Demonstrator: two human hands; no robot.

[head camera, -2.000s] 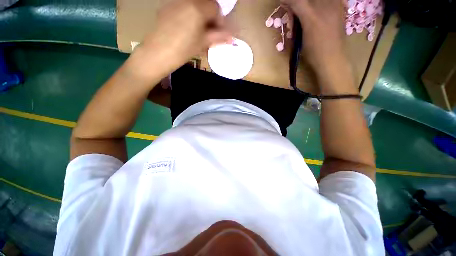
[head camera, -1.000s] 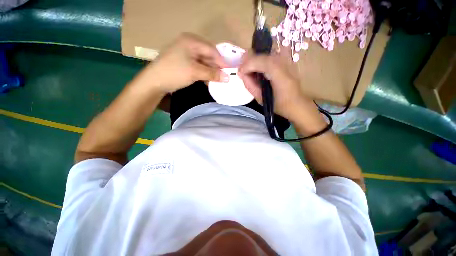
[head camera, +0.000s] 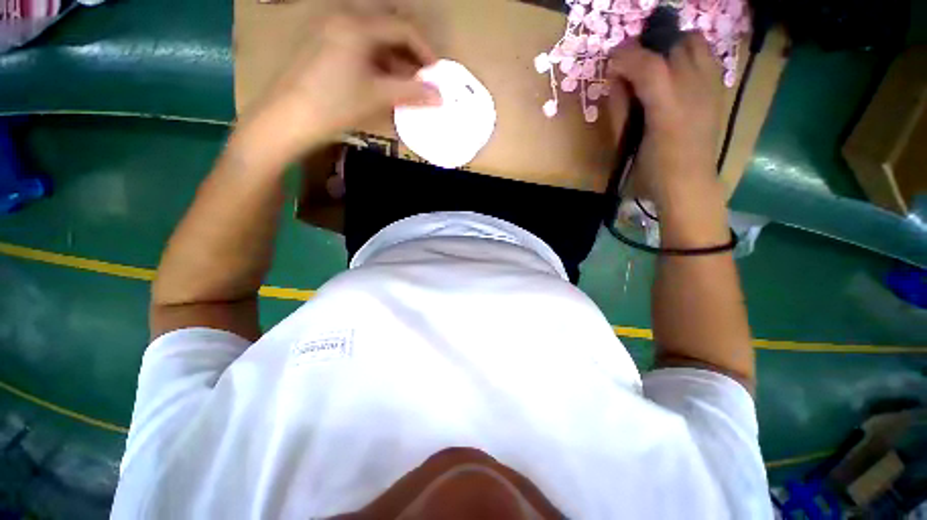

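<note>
My left hand (head camera: 356, 86), partly blurred, has its fingertips on the upper left of the pink plastic cover (head camera: 447, 122), which looks white under glare. The cover lies near the front edge of the cardboard sheet (head camera: 539, 152). My right hand (head camera: 666, 96) is at the pile of small pink pieces (head camera: 584, 61) at the upper right. It holds the black-handled soldering iron (head camera: 661, 28), whose thin tip I cannot see. Whether its fingers also pinch a small piece is hidden.
The black power cord (head camera: 676, 249) loops around my right wrist. A clear plastic bag (head camera: 750, 232) is by the cardboard's right edge. An open carton (head camera: 323, 193) is under the bench edge at my lap. Another brown carton (head camera: 889, 132) is at the far right. Pink parts show at the top left.
My right hand has left the cover and moved up and right to the pile with the iron. My left hand and the cover have moved slightly up and left.
</note>
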